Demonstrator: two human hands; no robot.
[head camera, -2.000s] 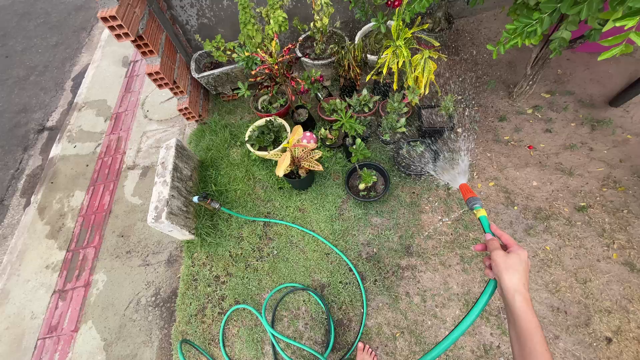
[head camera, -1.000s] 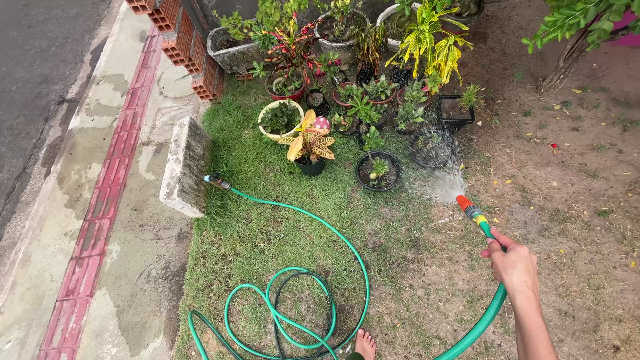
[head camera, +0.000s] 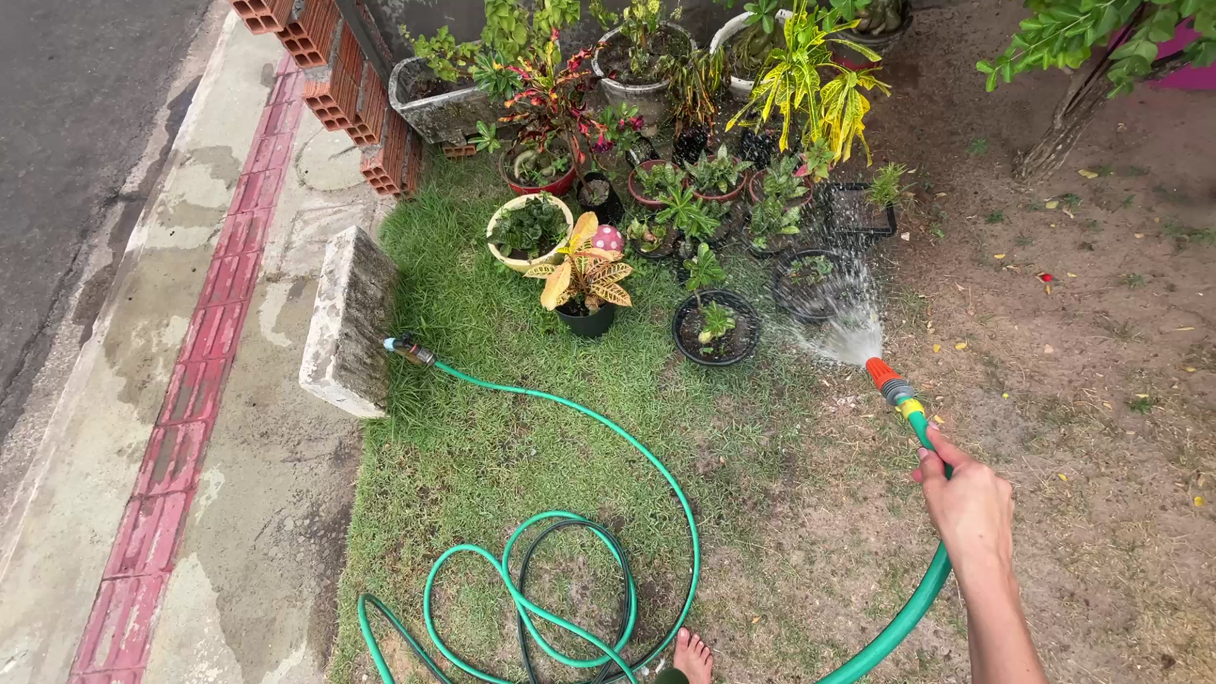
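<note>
My right hand (head camera: 964, 494) grips a green garden hose (head camera: 907, 613) just behind its orange spray nozzle (head camera: 883, 375), at the right. Water fans from the nozzle toward a round black pot (head camera: 807, 285) and the plants beyond it. Nearer the middle stands another black pot with a small plant (head camera: 717, 328). To its left are a dark pot with a yellow-leaved croton (head camera: 586, 318) and a cream pot (head camera: 503, 249) of green leaves. Behind them several potted plants crowd together, some in red-rimmed pots. My left hand is out of view.
Loops of hose (head camera: 698, 532) lie on the grass by my bare foot (head camera: 693, 657), running to a tap fitting (head camera: 413, 351) beside a concrete block (head camera: 351, 323). Hollow bricks (head camera: 332, 95) and a paved sidewalk (head camera: 275, 418) are at left, a small tree (head camera: 1078, 114) at upper right.
The view has shifted somewhat. My right hand keeps hold of the hose, and water sprays from the nozzle in every frame.
</note>
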